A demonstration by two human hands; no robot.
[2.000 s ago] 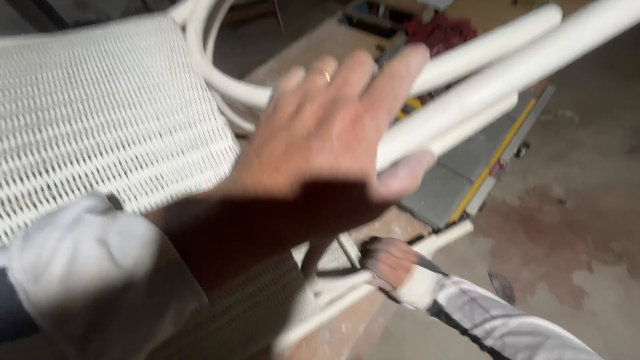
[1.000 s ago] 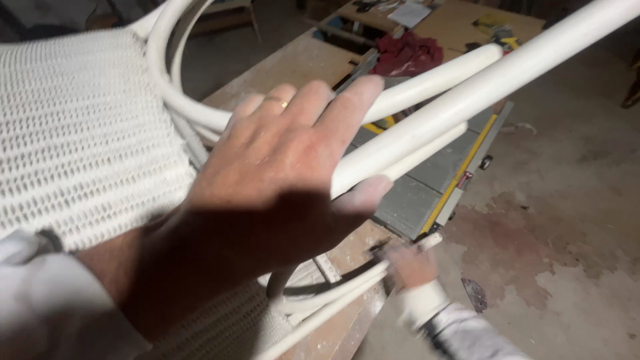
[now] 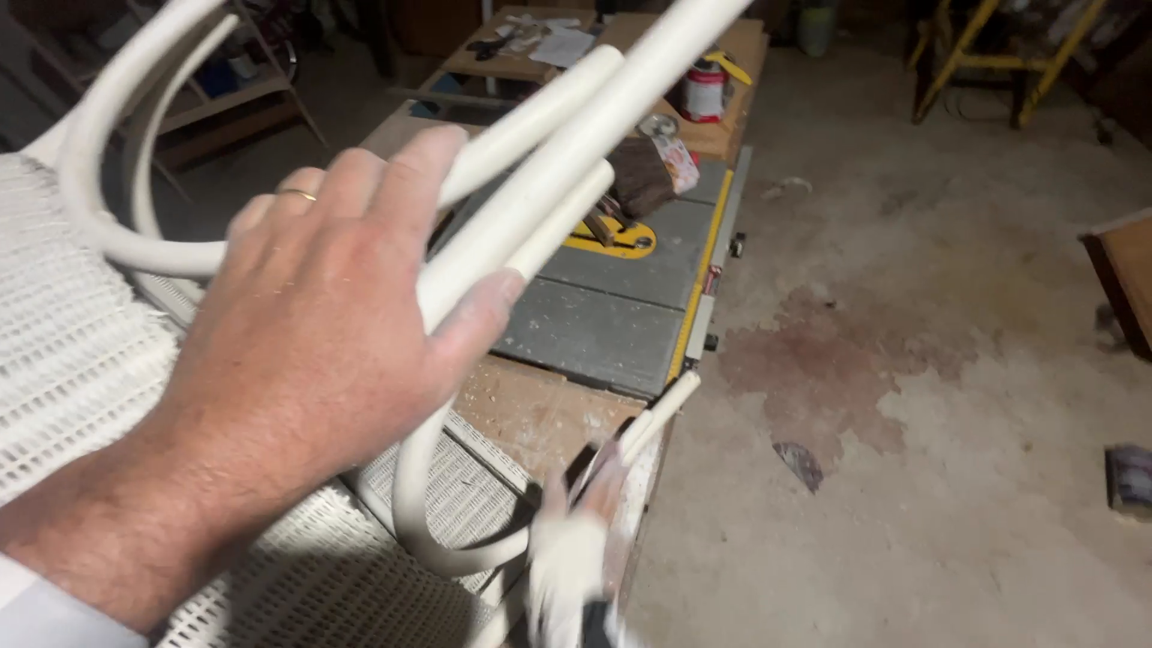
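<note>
A white-painted wicker chair with a woven panel and bent round poles fills the left and centre. My left hand, with a ring on one finger, is closed around the upper group of white poles, thumb on the near side. Lower down, my right hand is at the lower white poles; it is blurred, and something pale wraps its palm or wrist. Its fingers lie along the poles, and whether it holds anything else cannot be told. More white weave shows below my left wrist.
Beyond the chair stands a table saw with a yellow insert and a yellow-edged rail. A dark brush-like thing lies on it. A paint can stands on a wooden board behind. A yellow ladder stands at the back right on the stained concrete floor.
The view has shifted, bringing the paint can and ladder into sight. My left hand stays on the upper poles. My right hand remains by the lower poles, in a changed pose.
</note>
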